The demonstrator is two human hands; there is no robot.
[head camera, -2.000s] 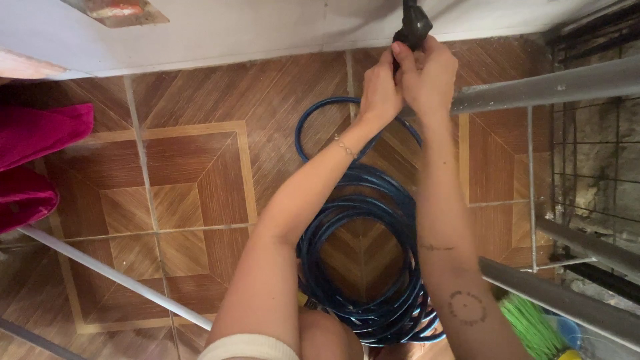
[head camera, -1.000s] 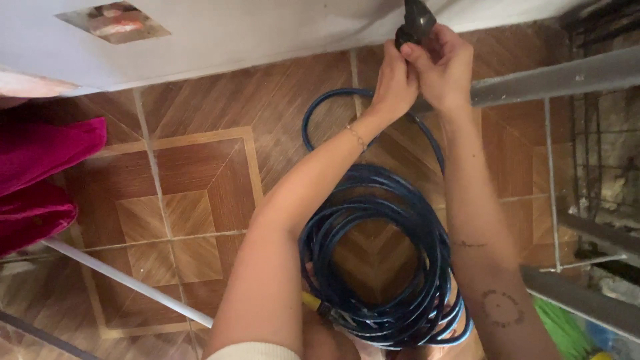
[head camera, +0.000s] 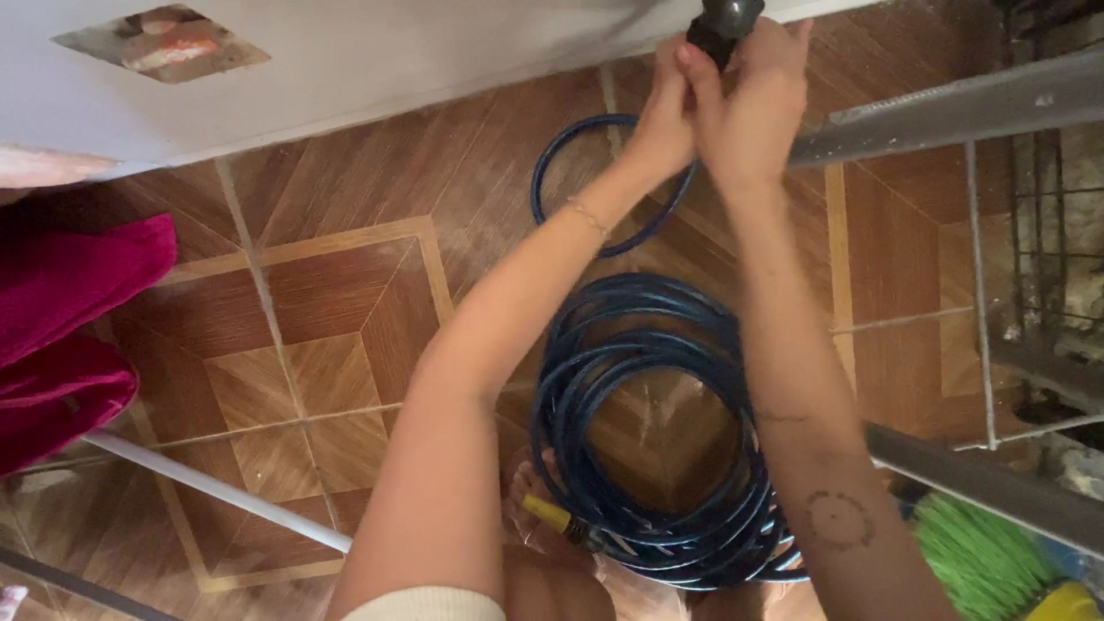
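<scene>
Both of my hands meet at the top, right of centre, around a black fitting (head camera: 723, 30) in front of the white wall. My left hand (head camera: 668, 121) is closed at its lower left side, and my right hand (head camera: 759, 103) grips it from the right. The fingers hide part of the fitting. Below, a coiled blue hose (head camera: 561, 379) lies on the wood-patterned tile floor, partly behind my right forearm. One loose loop of it runs up behind my left wrist. A yellow hose nozzle (head camera: 546, 513) rests at the coil's lower left, beside a foot.
Magenta cloth (head camera: 78, 285) hangs at the left, above a white pole (head camera: 216, 492). A grey metal bar (head camera: 940, 112) crosses at the right near my hand, with a wire rack (head camera: 1035, 224) beyond. Green broom bristles (head camera: 975, 552) are at the lower right. The wall has a diamond-shaped opening (head camera: 164, 43).
Both hands stay together on the black fitting, with small shifts of the fingers. The coil remains on the floor, and its yellow nozzle shows more fully now.
</scene>
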